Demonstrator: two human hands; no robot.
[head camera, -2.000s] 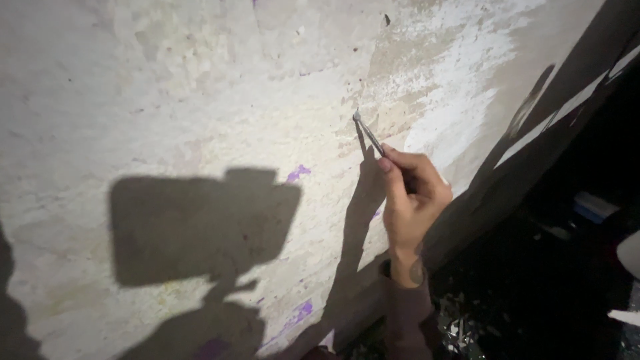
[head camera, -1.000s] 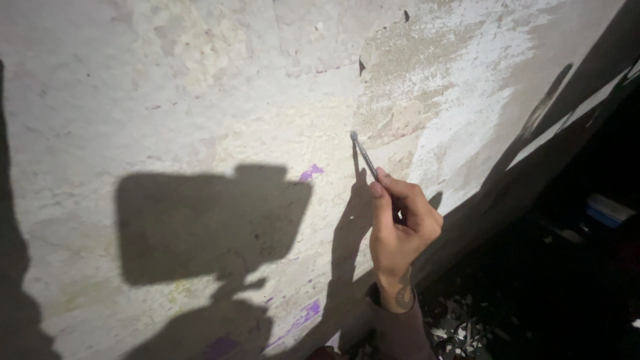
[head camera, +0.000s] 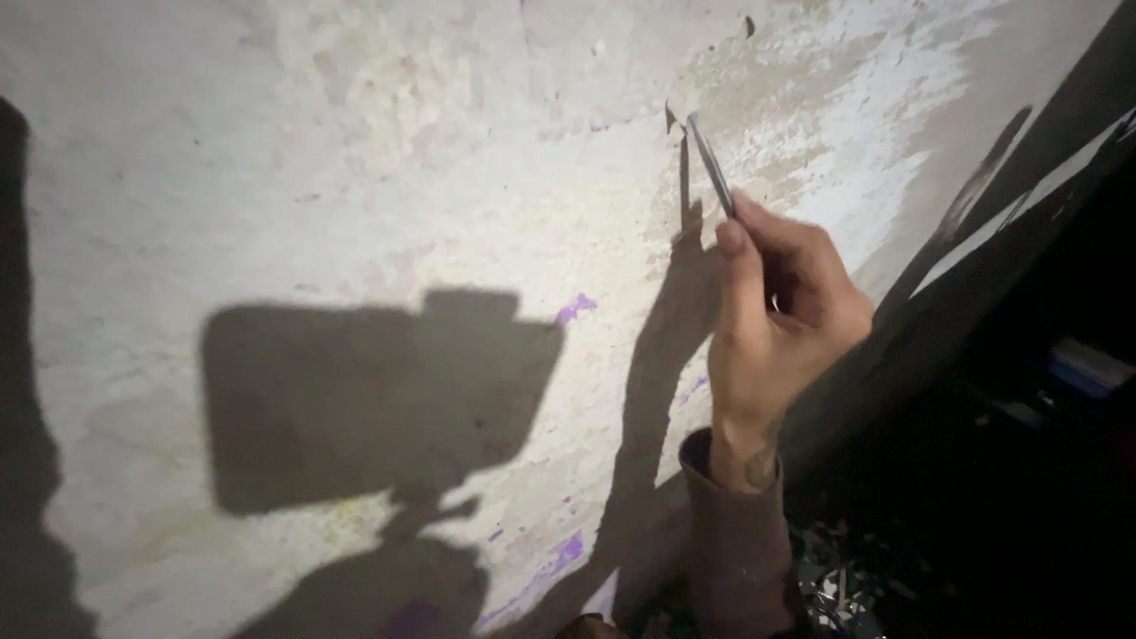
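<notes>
My right hand (head camera: 781, 293) pinches a slim metal tool (head camera: 713, 166) between thumb and fingers. Its tip points up and left at the plastered wall (head camera: 444, 213), beside a small lifted flake (head camera: 672, 118) of the surface coat; whether the tip touches the wall cannot be told. Right of the tool lies a rough patch with white streaks (head camera: 870, 133). Purple paint spots (head camera: 577, 307) show lower on the wall. My left hand cannot be made out; a small skin-toned bit at the bottom edge is too little to tell.
Shadows of my arm and a boxy shape fall across the wall. Pale chips and scraps (head camera: 834, 577) lie in the dark area at lower right. A blue and white object (head camera: 1092, 366) sits at the far right. A dark band edges the wall there.
My right hand has moved up along the wall with the tool, whose tip was lower, below the lifted flake, one second ago.
</notes>
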